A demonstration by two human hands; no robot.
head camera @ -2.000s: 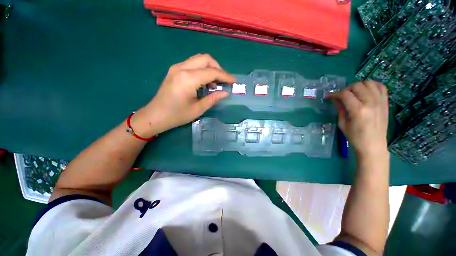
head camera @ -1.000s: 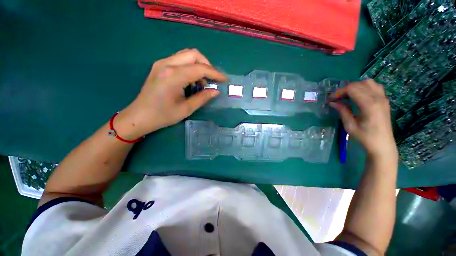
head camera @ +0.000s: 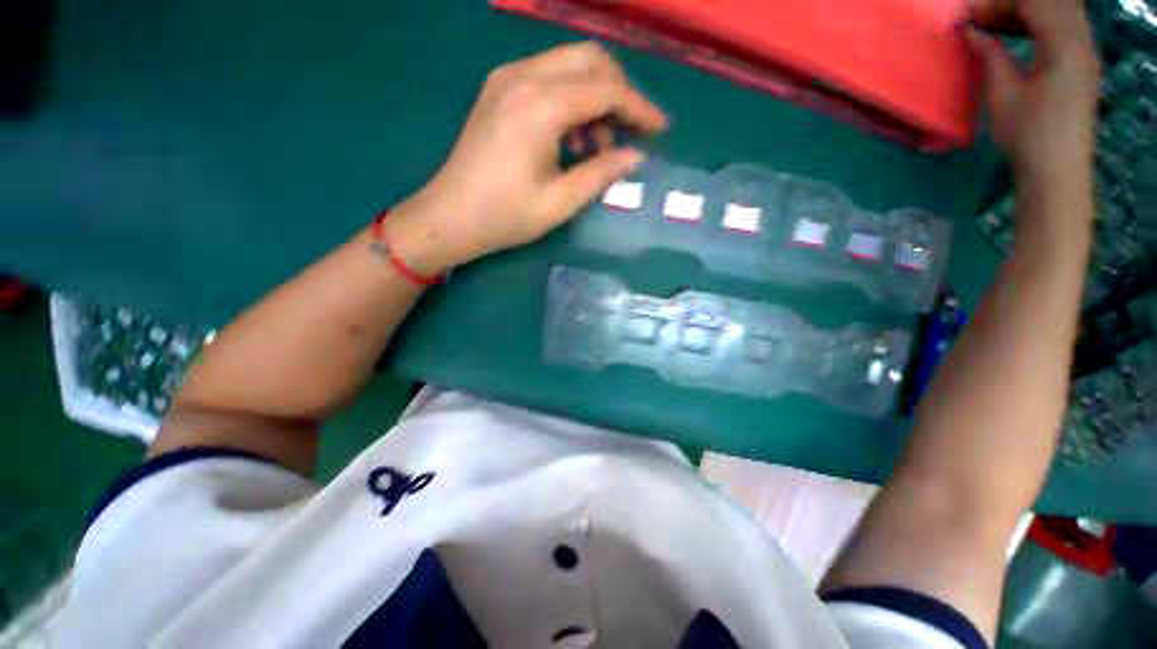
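The upper clear holder (head camera: 774, 228) lies on the green mat with several white-faced squares (head camera: 742, 218) in its pockets, one row. The lower clear holder (head camera: 730, 340) lies nearer my body and shows no white squares. My left hand (head camera: 539, 146) is over the upper holder's left end, fingers curled; whether something small is between them is unclear. My right hand (head camera: 1034, 76) is at the right end of the red stack (head camera: 812, 51), partly cut off by the top edge; its fingertips are blurred.
Green circuit boards (head camera: 1117, 368) lie at the right, partly behind my right arm. Blue-handled cutters (head camera: 939, 340) lie by the lower holder's right end. A white box of small boards (head camera: 127, 368) is at the lower left. A red object (head camera: 1072, 543) is at the lower right.
My right hand has left the upper holder's right end and moved up to the red stack. A white square now shows in the rightmost pocket. The view has shifted and tilted.
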